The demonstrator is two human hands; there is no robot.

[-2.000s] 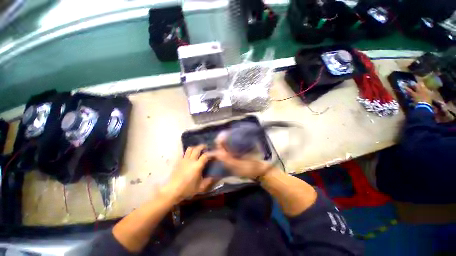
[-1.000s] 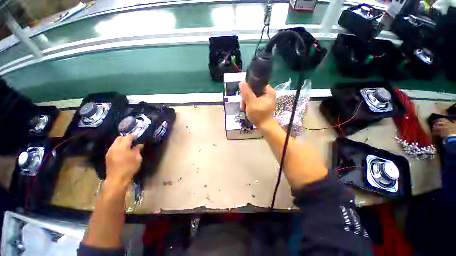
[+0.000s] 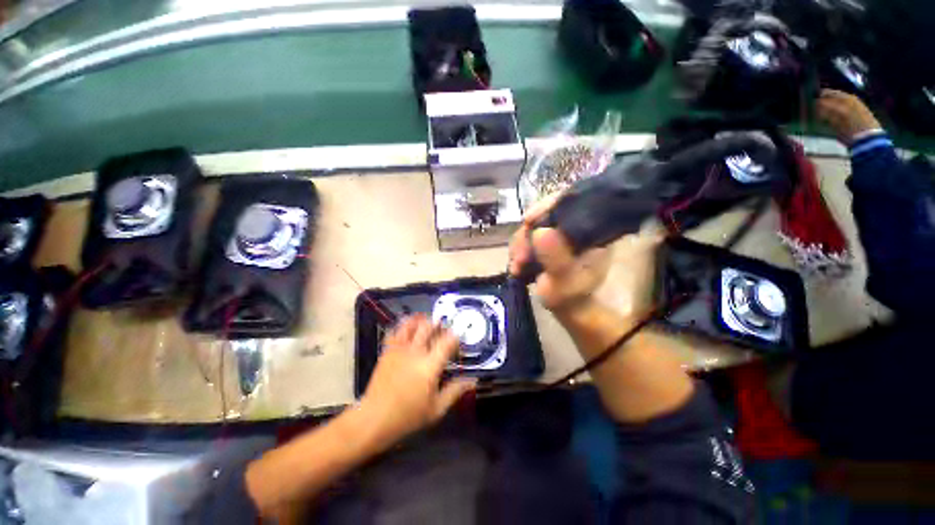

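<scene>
A black cabinet front shell (image 3: 523, 354) lies on the bench in front of me, with a silvery square speaker driver (image 3: 471, 330) at its right part. My left hand (image 3: 415, 371) rests on the shell at the driver's left edge, fingers apart. My right hand (image 3: 562, 269) grips the black electric screwdriver (image 3: 610, 208), held tilted above the bench to the right of the screw feeder (image 3: 478, 169). The screwdriver is blurred and its tip is hard to make out near my fingers. A thin red wire crosses the shell's left part.
Shells with drivers stand at the left (image 3: 251, 256) and right (image 3: 733, 297). A bag of screws (image 3: 566, 164) sits beside the feeder. A red wire bundle (image 3: 812, 210) lies at the right. Black boxes stand on the green belt (image 3: 338, 87). A person's hand (image 3: 849, 113) reaches in at upper right.
A shell with a driver now lies in front of me, under my left hand, which moved right from the left group. My right hand lowered and tilted the screwdriver.
</scene>
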